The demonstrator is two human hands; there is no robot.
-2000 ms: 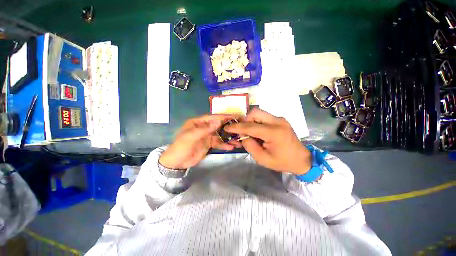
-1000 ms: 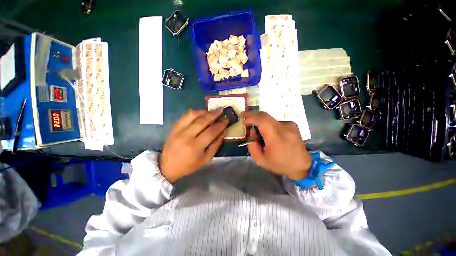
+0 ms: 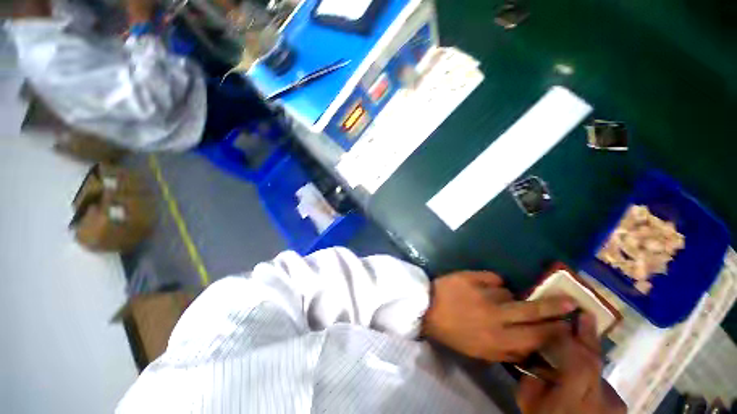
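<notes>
The cream pad with a red-brown border (image 3: 600, 306) lies before me, partly under my hands. My left hand (image 3: 497, 317) reaches over the pad's left side, its fingertips at a small dark watch case (image 3: 574, 314), mostly hidden between both hands. My right hand (image 3: 575, 373) is blurred at the lower right, its fingers curled close against the same spot. A thin pale end of the tweezers (image 3: 529, 373) sticks out beside my right hand. The blue bin (image 3: 701, 267) with heaped small tan pieces (image 3: 642, 247) stands beyond the pad.
Two watch cases (image 3: 531, 196) (image 3: 606, 135) lie near a blank white strip (image 3: 509, 159). The blue-white box (image 3: 323, 48) and patterned sheets (image 3: 420, 113) are at upper left. Sticker sheets (image 3: 675, 356) lie at lower right. Another person's white sleeve (image 3: 137, 89) is at far left.
The view has swung left and tilted, so bench things appear rotated and shifted right. The black trays have left the picture. My hands have come closer together over the pad.
</notes>
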